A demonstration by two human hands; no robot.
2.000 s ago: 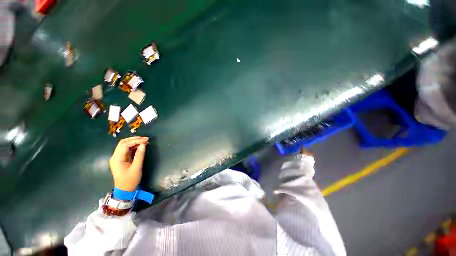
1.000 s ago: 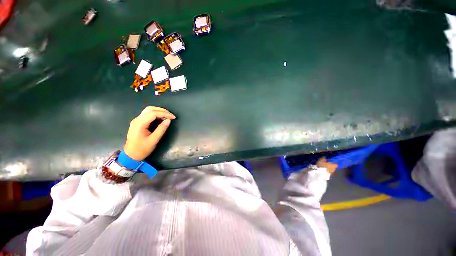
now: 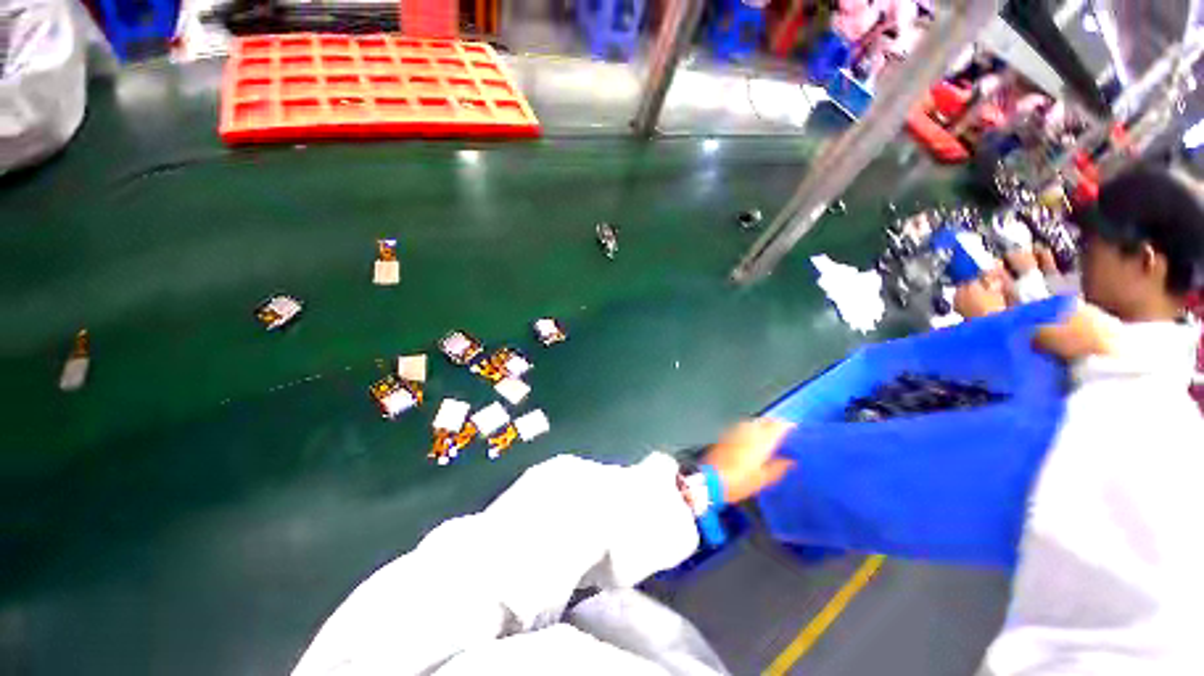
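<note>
A blue bin (image 3: 904, 489) with small black pieces (image 3: 918, 396) inside is at the right, tilted, by the green work surface's near edge. My left hand (image 3: 749, 458), with a blue wrist strap, is on the bin's left end, fingers over its rim; it is slightly blurred. My right hand is not in view. Several display modules (image 3: 490, 420) with white faces and orange flex cables lie on the green surface, near several dark-rimmed units (image 3: 460, 347).
A person in a white smock (image 3: 1122, 489) stands at the right, one hand at the bin's far end. A red compartment tray (image 3: 376, 90) lies at the far edge. A slanted metal post (image 3: 845, 152), a white cloth (image 3: 852, 293) and a dark pile (image 3: 931, 244) are beyond the bin.
The view has swung up and right. My left hand has moved from beside the display modules to the blue bin. My right hand has left the view. The bin's contents now show.
</note>
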